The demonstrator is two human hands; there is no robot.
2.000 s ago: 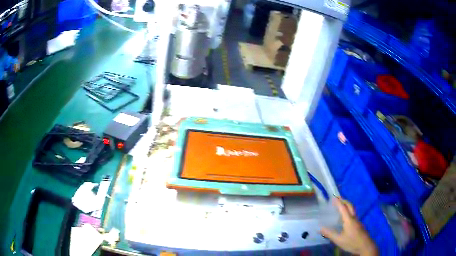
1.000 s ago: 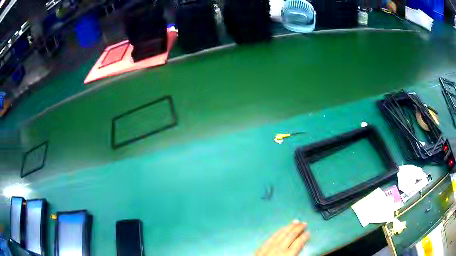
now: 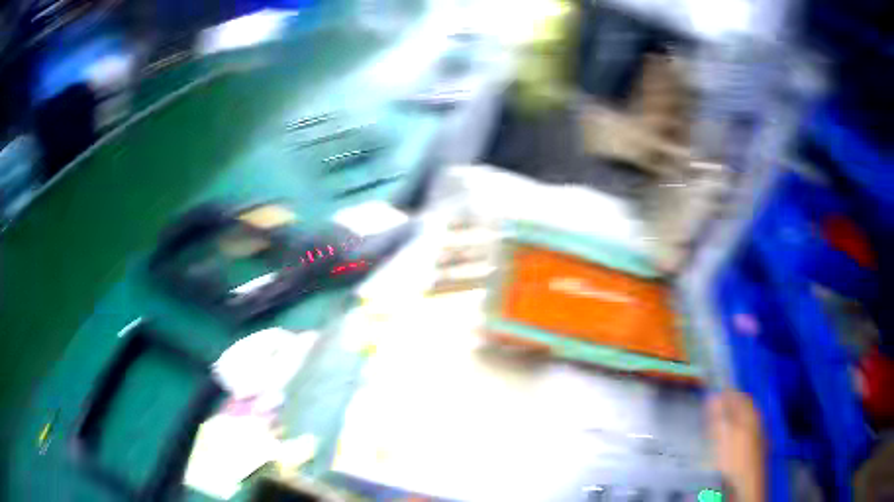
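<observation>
The picture is strongly blurred. The fixture lies on the white machine bed (image 3: 461,402), with an orange base (image 3: 593,299) inside a pale green cover frame (image 3: 578,355). The blur hides whether a black bezel lies in it. My right hand (image 3: 740,446) is at the lower right, at the machine's right front corner, to the right of and below the fixture. Its fingers point up, and I cannot tell whether they hold anything. A green light (image 3: 711,495) shows beside it at the bottom edge. My left hand is not in view.
On the green bench (image 3: 78,265) at the left are a stack of black bezel frames (image 3: 103,392), a tangled frame pile (image 3: 186,255), a box with red lights (image 3: 338,257), crumpled white paper (image 3: 260,363) and a small yellow tool (image 3: 45,431). Blue bins (image 3: 774,284) line the right side.
The view has swung from the bench at the left back to the machine. One second ago a hand was over the bench's front; now my right hand is at the machine's right front corner.
</observation>
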